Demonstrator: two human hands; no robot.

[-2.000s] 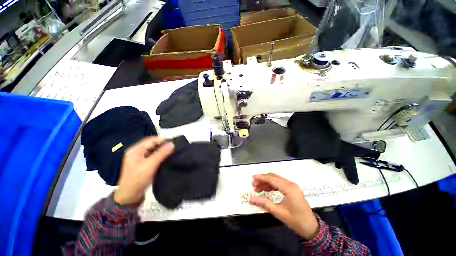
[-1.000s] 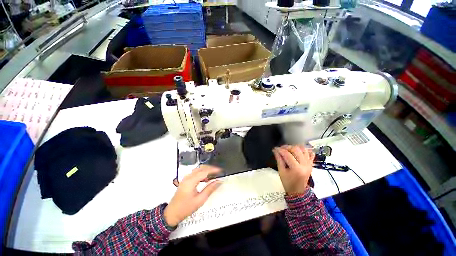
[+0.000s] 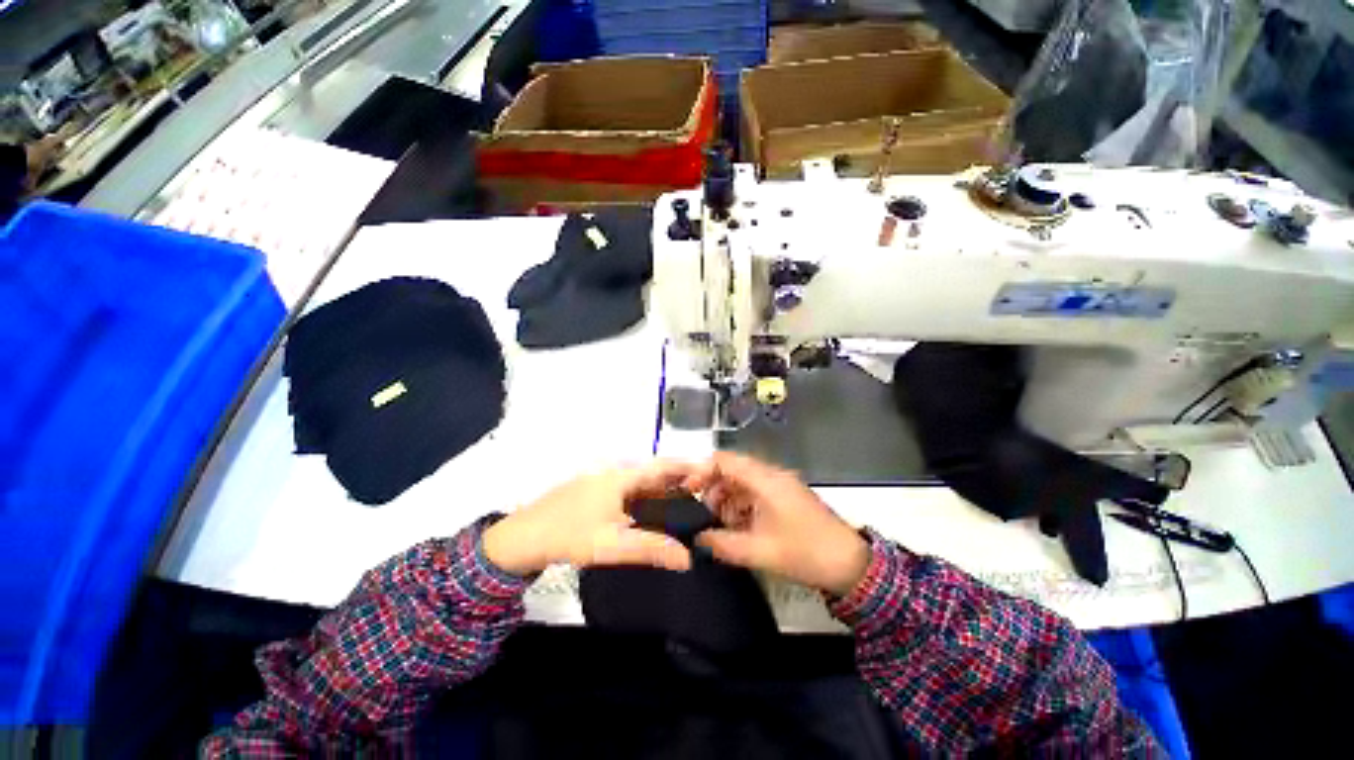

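My left hand [image 3: 602, 520] and my right hand [image 3: 780, 523] meet in front of the sewing machine, both on a black fabric piece [image 3: 676, 587] that hangs down over the table's front edge. The fingers are around its upper edge. The needle area [image 3: 728, 404] of the off-white sewing machine [image 3: 921, 282] is just behind the hands, with no cloth seen under it. A black stack of panels [image 3: 398, 379] with a yellow sticker lies at the left. Dark lobed pieces [image 3: 587, 290] with a sticker lie behind left of the needle. Black panels [image 3: 973, 423] lie beneath the machine arm.
A blue bin [image 3: 119, 431] stands at the left edge. Two open cartons [image 3: 594, 126] stand behind the table. Small black snips [image 3: 1173, 524] and a black cord lie at the right. A printed sheet [image 3: 260, 201] is at the back left.
The hands have come together and now hold a black piece; one second ago the left was empty and the right was at the panels by the machine arm. The view has swung left.
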